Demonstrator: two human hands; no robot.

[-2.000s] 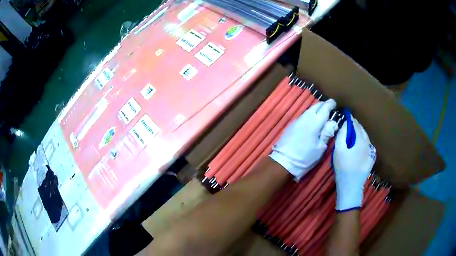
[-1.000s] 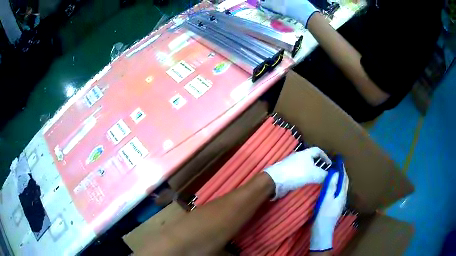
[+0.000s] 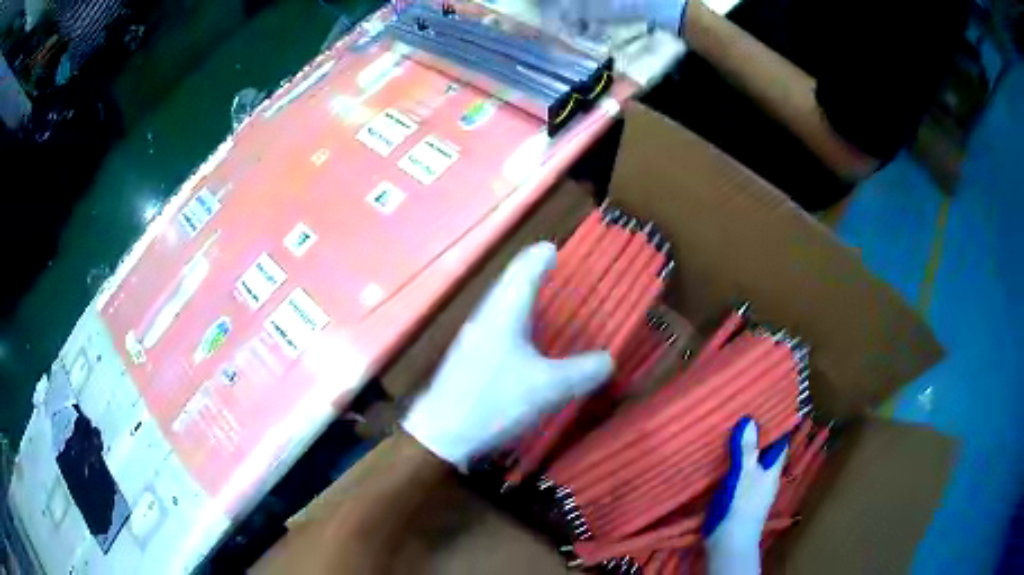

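Many slim red rods [image 3: 674,427] with black and silver tips lie in the open brown carton, in two bunches with a gap between their upper ends. My left hand [image 3: 494,359], in a white glove, spans the left bunch, with its thumb across the rods and its fingers at their left side. My right hand [image 3: 747,489], in a white glove with blue palm side, is against the right bunch near its right edge. Its thumb and a finger are apart; whether it grips rods is unclear.
The carton [image 3: 775,236] has raised flaps. Beside it is a bench with a pink-red printed sheet [image 3: 337,225]. Silver metal tubes [image 3: 494,62] lie at its far end. A black patch [image 3: 90,477] is at the left. Another person's arm [image 3: 764,84] reaches in at the top.
My hands were close together at the rods' upper ends. My left hand has moved left onto a bunch, my right hand down. The rods now lie parted into two bunches.
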